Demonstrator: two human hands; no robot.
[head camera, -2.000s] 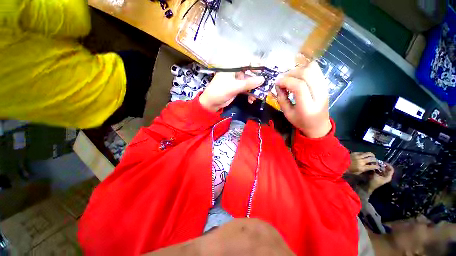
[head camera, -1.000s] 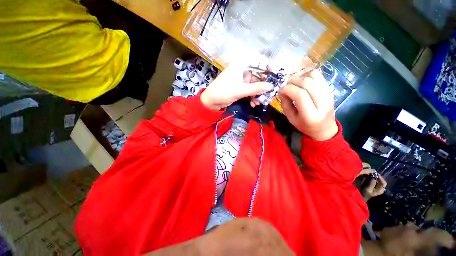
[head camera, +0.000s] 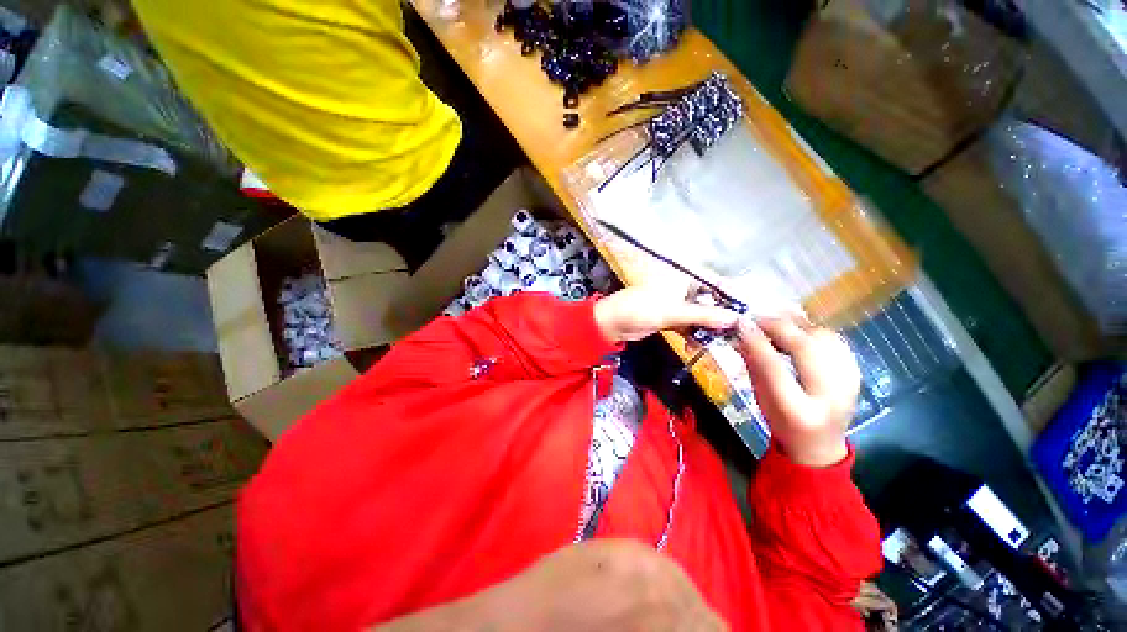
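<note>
My left hand (head camera: 661, 312) and my right hand (head camera: 803, 377) meet over the bench's near edge. My left hand holds a small black-and-white head piece (head camera: 707, 331) between thumb and fingers. My right fingertips pinch at the same piece, touching my left fingertips. A black strap (head camera: 661, 259) runs from the held piece up and left above the clear plastic sheet (head camera: 754, 235). A pile of strap assemblies (head camera: 698, 115) with speckled heads lies at the sheet's far end. Fingers partly hide the head piece.
Glossy black fittings (head camera: 571, 43) lie on the orange-yellow board (head camera: 494, 62). White parts with dark centres (head camera: 534, 262) fill a carton left of my hands. A person's yellow sleeve (head camera: 321, 111) is at upper left. A blue bin (head camera: 1051, 451) and black-and-white device (head camera: 958, 525) are at right.
The view has swung, so the bench and my hands show lower and further right. The strap pile and black fittings have come into fuller view. My hands remain together at the small piece.
</note>
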